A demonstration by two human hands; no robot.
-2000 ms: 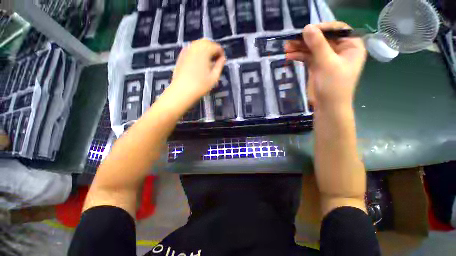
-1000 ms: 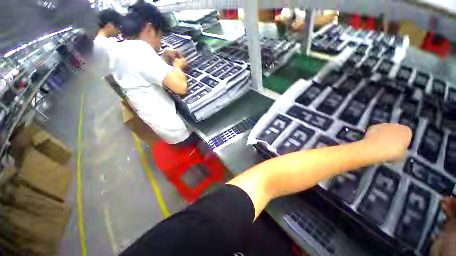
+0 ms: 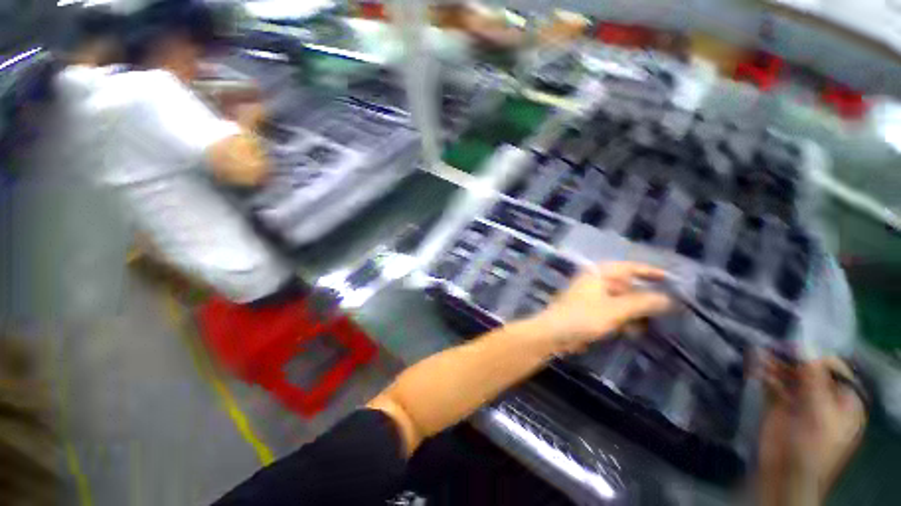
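The frame is blurred. A tray (image 3: 464, 316) of black housings (image 3: 746, 301) on white liner lies in front of me. My left hand (image 3: 613, 301) is over its near middle rows, fingers bent and pointing right; whether they pinch something cannot be told. My right hand (image 3: 810, 415) is at the tray's right end, near the lower right of the picture, fingers closed on what looks like the dark tweezers (image 3: 713, 324). This slim dark line slants up-left toward my left fingertips. Its tip is too blurred to make out.
A person in a white top (image 3: 163, 148) sits at the left, hands over another tray stack (image 3: 336, 188). A red stool (image 3: 286, 351) stands below the bench. A shiny sheet (image 3: 553, 450) lies along the near bench edge. A pale post (image 3: 420, 89) rises behind. More trays lie farther back.
The view has shifted, and the neighbour and stool now sit farther left. My left hand is now nearer my right hand, which has come more fully into view with the dark slim tool.
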